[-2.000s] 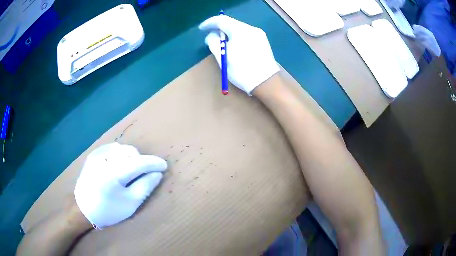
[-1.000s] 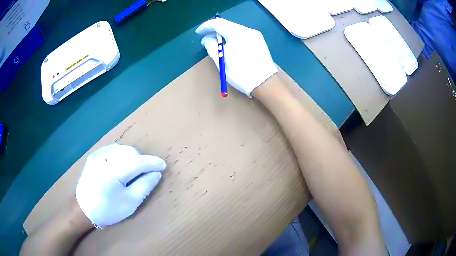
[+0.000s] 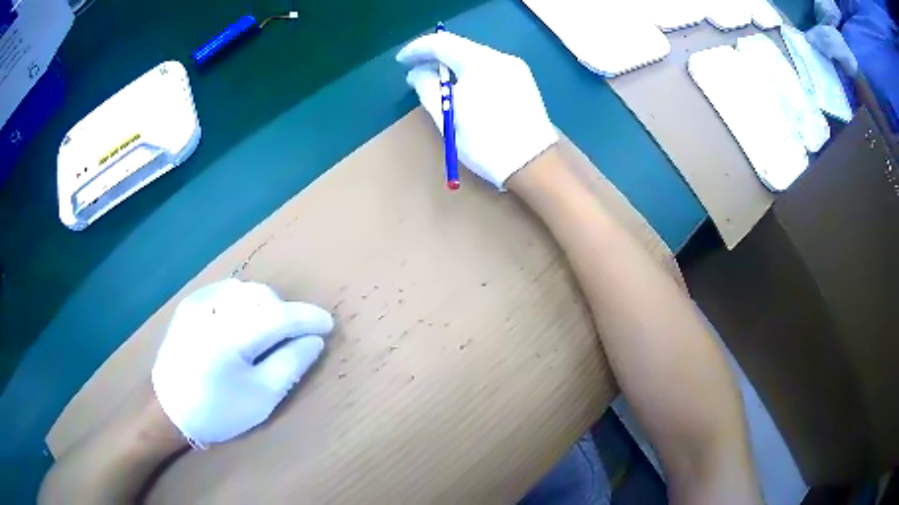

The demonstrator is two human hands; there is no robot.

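Note:
My right hand point(image 3: 493, 107), in a white glove, holds a blue-and-white patterned pencil point(image 3: 449, 128) with its red end pointing down toward me. The hand rests at the far edge of the cardboard mat point(image 3: 444, 296), over the green belt. My left hand point(image 3: 237, 360), also in a white glove, rests on the mat at the lower left. Its fingers are curled, with thumb and forefinger near each other, and nothing shows in it. A closed white router point(image 3: 128, 143) stands on the belt at the upper left, its yellow ports toward me.
A blue battery pack point(image 3: 227, 39) with a wire and small white plug lies on the green belt point(image 3: 296, 128). A blue and white carton point(image 3: 30, 69) is at the upper left corner. White covers point(image 3: 754, 108) lie on cardboard point(image 3: 680, 148) at the upper right. A person's blue sleeve point(image 3: 875, 44) shows beyond.
The router has moved left and down in the picture along the belt. The battery pack has come into fuller view behind it. Both hands have stayed nearly still.

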